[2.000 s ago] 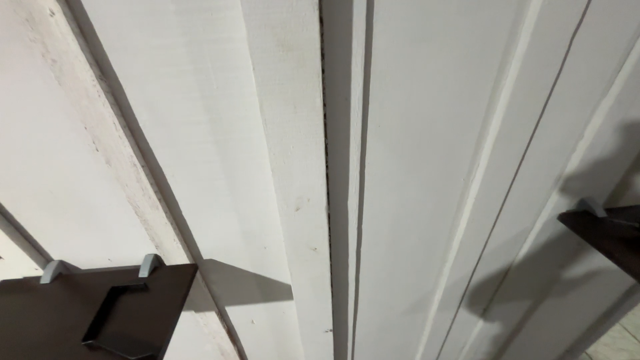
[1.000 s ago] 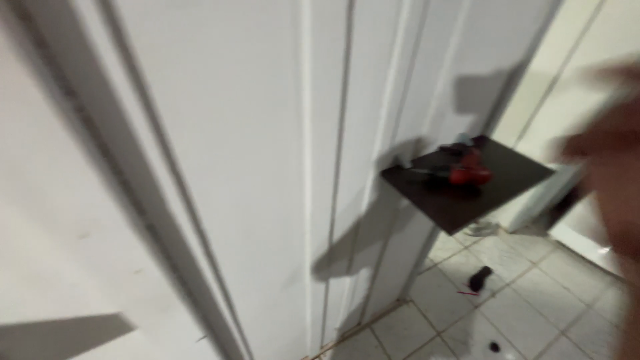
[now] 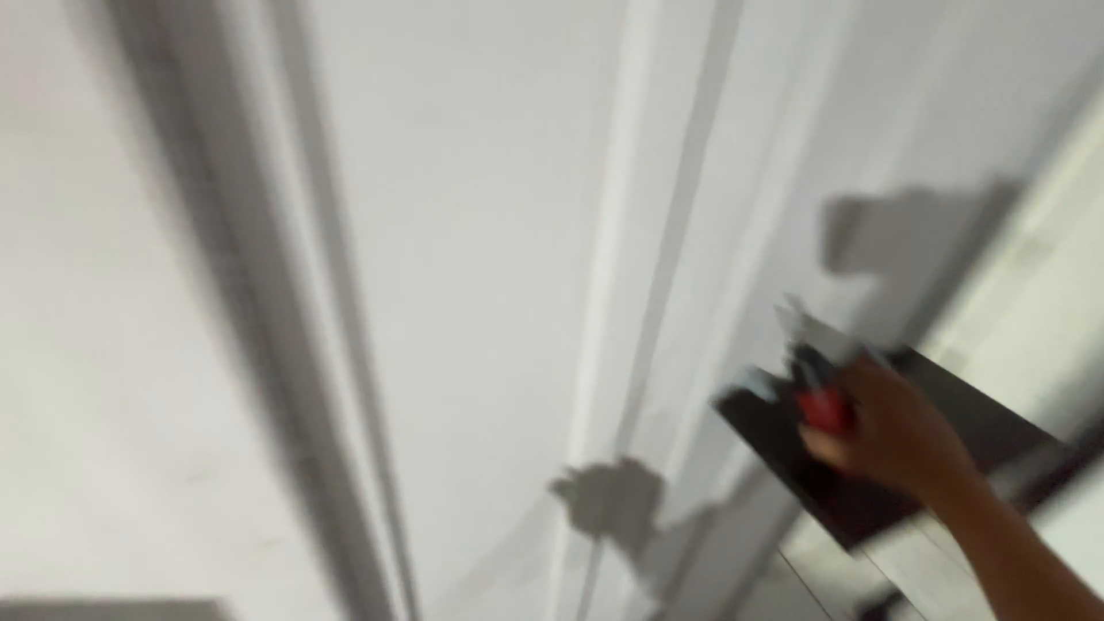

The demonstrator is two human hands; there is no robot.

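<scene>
My right hand point(image 3: 888, 423) is closed around a red-handled tool point(image 3: 824, 405) with a dark middle and pale metal tips, perhaps pliers; blur hides its exact kind. Hand and tool are over a dark flat shelf point(image 3: 776, 440), which a pale bracket point(image 3: 759, 382) holds at the white panelled surface point(image 3: 466, 259). The tips of the tool point up and left, toward the panel. My left hand is not in view.
Raised strips and a dark groove point(image 3: 233, 267) run down the panelled surface. Pale floor tiles point(image 3: 828, 561) show below the shelf, with a dark item point(image 3: 880, 604) at the bottom edge. A cream surface point(image 3: 1026, 259) stands at the right.
One second ago the red tool lay on the dark shelf and my right hand was a blur at the right edge. Now the hand has reached in and grips the tool. The view swung right earlier.
</scene>
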